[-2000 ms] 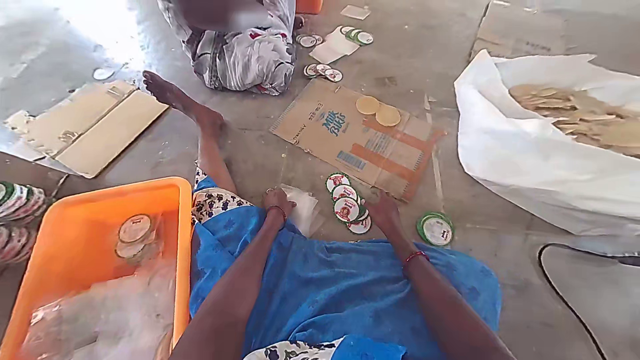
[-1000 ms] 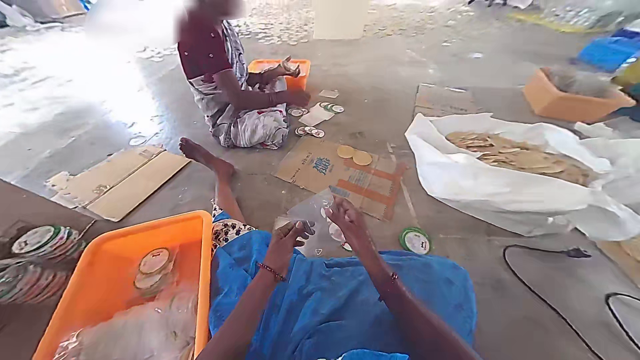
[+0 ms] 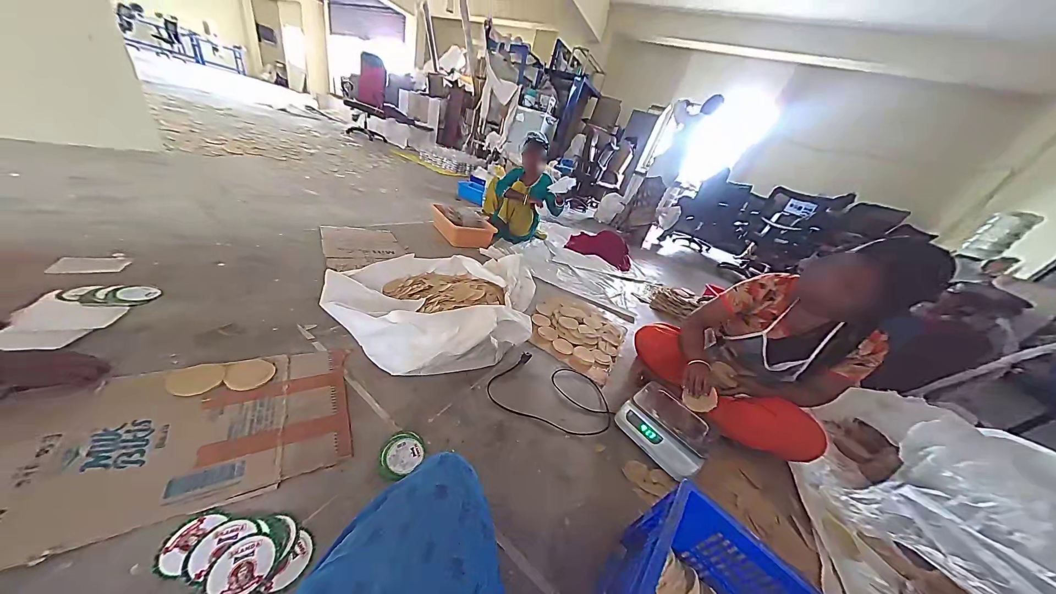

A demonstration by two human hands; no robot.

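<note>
Neither my left hand nor my right hand shows in the head view now. Several round printed labels with green rims (image 3: 239,554) lie fanned on the floor at the lower left, and a small stack of round labels (image 3: 403,454) sits beyond my knee under blue cloth (image 3: 412,532). Two thin tan discs (image 3: 221,377) rest on a flattened cardboard sheet (image 3: 272,429). Farther off, a white sack (image 3: 429,334) holds many such discs (image 3: 445,290). More labels (image 3: 111,294) lie on and beside white paper at the far left.
At the right a seated person (image 3: 767,355) holds a disc beside a digital weighing scale (image 3: 664,429). A blue plastic crate (image 3: 734,544) stands at the lower right. A black cable (image 3: 536,422) loops over the floor. Another person (image 3: 520,202) sits farther back near an orange tub (image 3: 462,229).
The view has swung up and to the right. My hands, which held a clear plastic bag one second ago, have left the frame, as has the orange tub at my left.
</note>
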